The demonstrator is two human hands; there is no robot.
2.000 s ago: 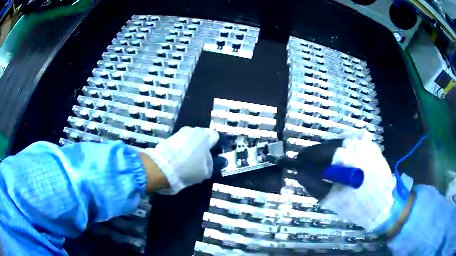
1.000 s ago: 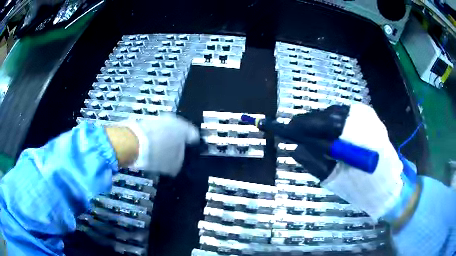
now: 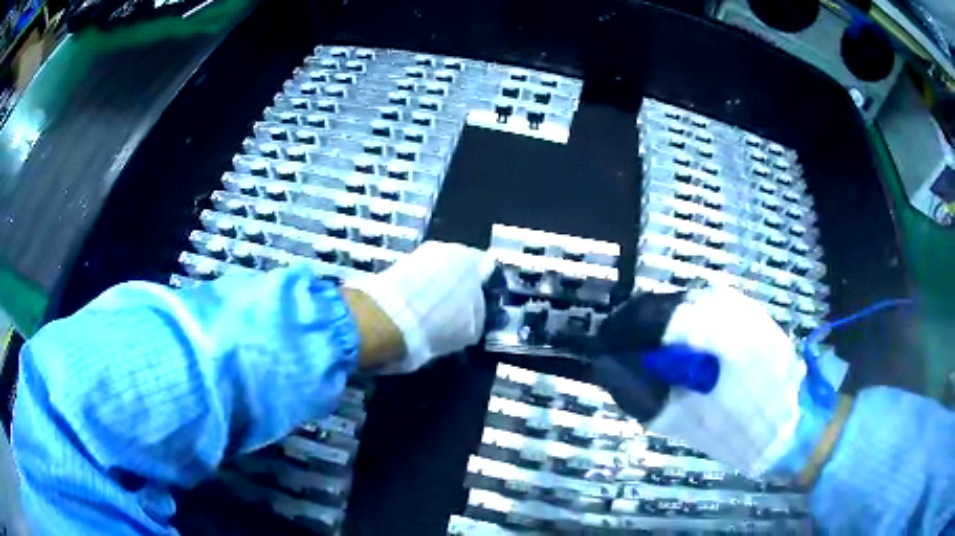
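A silver heat sink piece (image 3: 539,340) with two small black parts lies at the front of a short centre stack. My left hand (image 3: 442,304), in a white glove with black fingertips, holds its left end. My right hand (image 3: 723,377), gloved the same way, holds a pen-shaped tool with a thick blue end (image 3: 683,367). Its black fingertips are at the piece's right end. The tool's tip is hidden or too dark to tell.
A large black tray (image 3: 136,199) holds dense rows of heat sink pieces at the left (image 3: 346,157), right (image 3: 723,199) and front (image 3: 545,450). A pale box with round dark openings (image 3: 827,47) stands behind at the right. A thin blue cord (image 3: 864,312) runs from my right wrist.
My left hand has come back to the centre stack and taken the front piece's left end. My right hand has moved down and left, with the tool's tip off the stack's rear. The view has shifted.
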